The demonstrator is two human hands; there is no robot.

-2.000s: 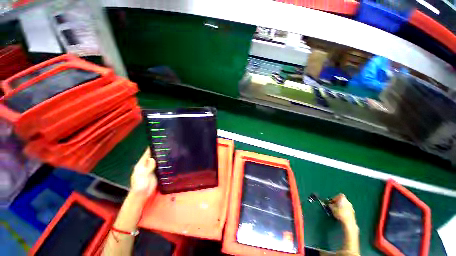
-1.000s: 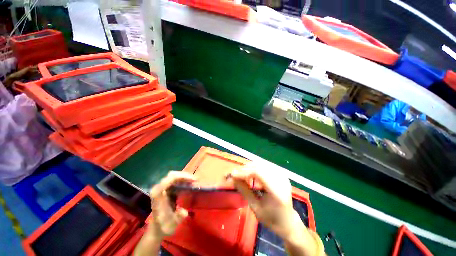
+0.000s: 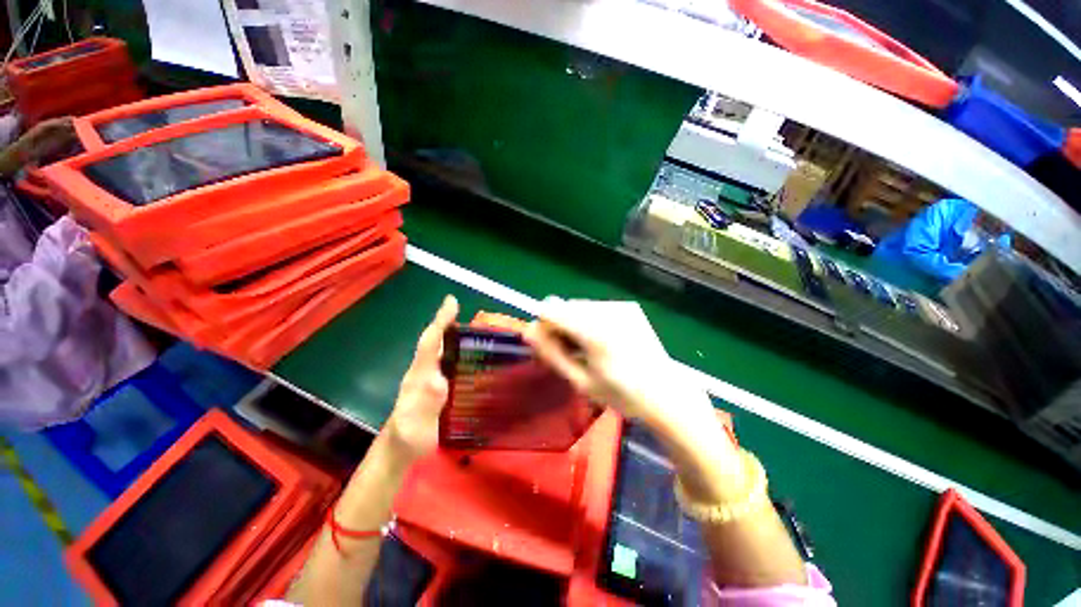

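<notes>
A dark tablet [image 3: 510, 397] with lines of text at its screen's left side is held up over an empty red-orange foam tray [image 3: 498, 504]. My left hand [image 3: 422, 385] grips its left edge. My right hand [image 3: 593, 356] is at its upper right corner, blurred, fingers bent; whether it holds the tablet or a small piece cannot be told. A second tablet [image 3: 650, 504] lies in its red frame to the right, partly under my right forearm, with a small pale box on its screen.
A leaning stack of red trays with tablets [image 3: 237, 225] stands left. Lower trays [image 3: 184, 522] lie below the bench edge. A single framed tablet [image 3: 972, 563] lies far right. A white shelf [image 3: 664, 59] crosses above. A person in blue [image 3: 936, 237] is beyond; pink fabric [image 3: 71, 320] shows left.
The tablet was edge-on between both hands a second ago; its screen now faces me, tilted. My hands have moved up slightly, and my right forearm now reaches across the second tablet.
</notes>
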